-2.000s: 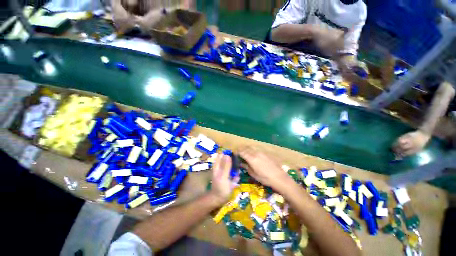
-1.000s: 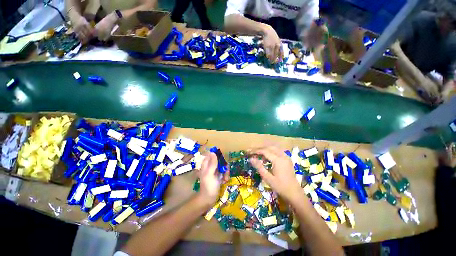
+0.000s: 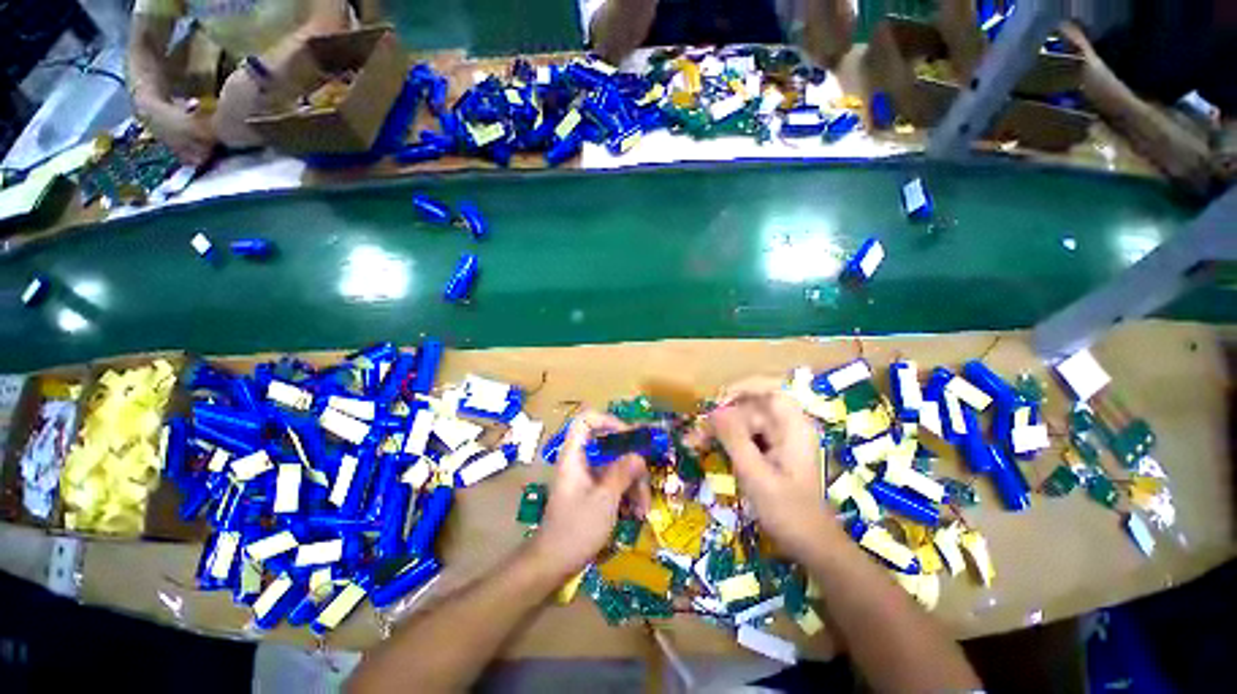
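My left hand (image 3: 597, 488) holds a blue battery pack (image 3: 632, 445) with a dark patch on its upper side, level above the parts pile. My right hand (image 3: 769, 454) is just right of the pack, fingertips pinched together near its end, with a thin reddish strand by them; what they grip is too small to tell. Below both hands lie green circuit boards (image 3: 627, 605) mixed with orange-yellow tape pieces (image 3: 635, 569). A big heap of blue packs with pale pads (image 3: 312, 475) is at left, and more packs (image 3: 997, 475) lie at right.
A box at far left holds yellow paper pieces (image 3: 120, 447) and white pieces (image 3: 49, 454). The green conveyor belt (image 3: 611, 258) carries scattered packs. A grey metal post (image 3: 1140, 285) slants in at right. People's arms and open cardboard boxes (image 3: 326, 115) are across the belt.
The pack in my left hand has turned from upright to level. My right hand has left the boards and come up beside the pack, fingertips closed together.
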